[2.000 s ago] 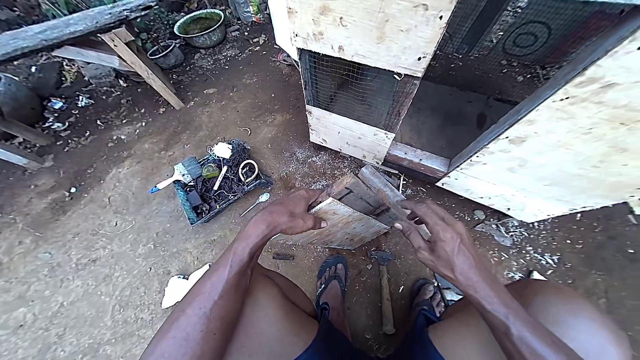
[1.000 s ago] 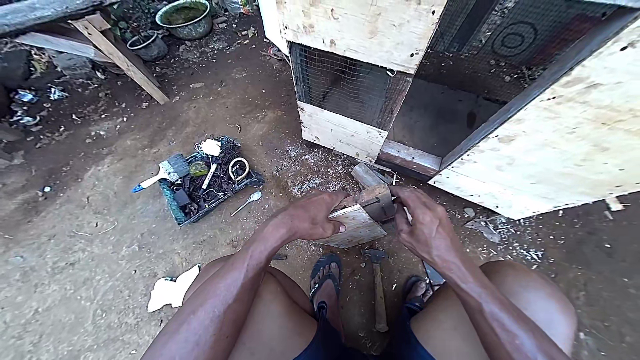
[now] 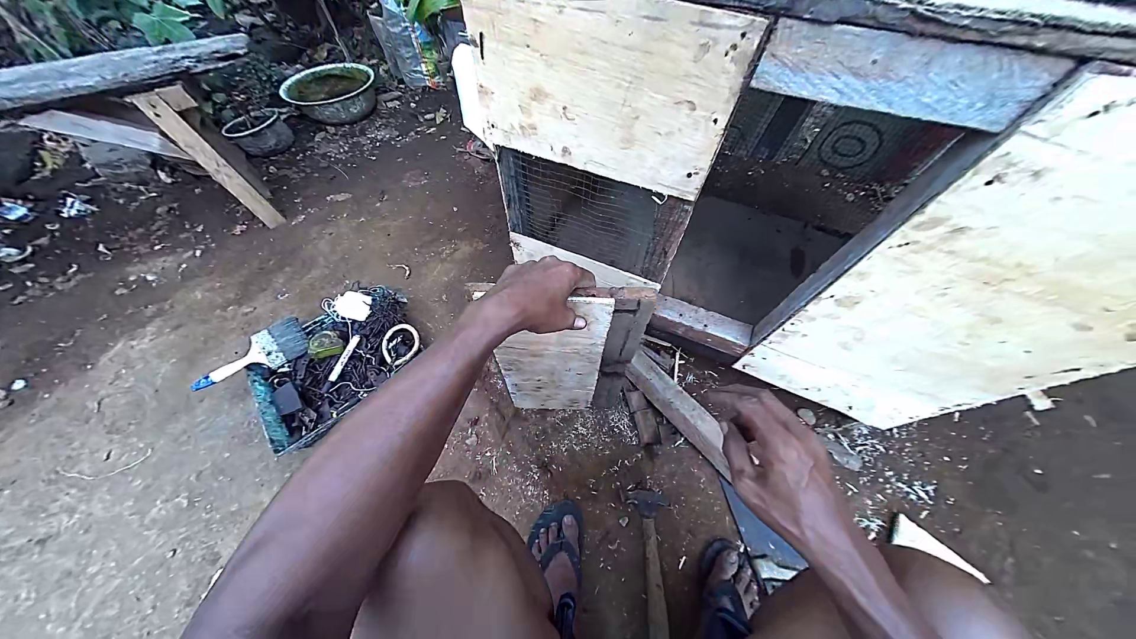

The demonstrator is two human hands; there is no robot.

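My left hand (image 3: 543, 295) grips the top edge of a small plywood panel with a wooden frame (image 3: 559, 359), which stands upright on the ground by the large plywood hutch (image 3: 612, 98). To its right, my right hand (image 3: 772, 444) is at the near end of a wooden strip (image 3: 679, 410) that slants down from the panel; its fingers are curled and whether they grip the strip is unclear. A hammer (image 3: 652, 555) with a wooden handle lies on the ground between my feet.
A tray of nails (image 3: 275, 413) with a paintbrush (image 3: 257, 351) on its edge sits at the left. Behind it stand a wooden bench (image 3: 209, 155) and a metal basin (image 3: 333, 98). Wood shavings and a plywood scrap (image 3: 936, 546) lie at the right.
The panel, earlier tilted between both hands, now stands upright under my left hand, nearer the hutch. My right hand has moved off it, down and to the right.
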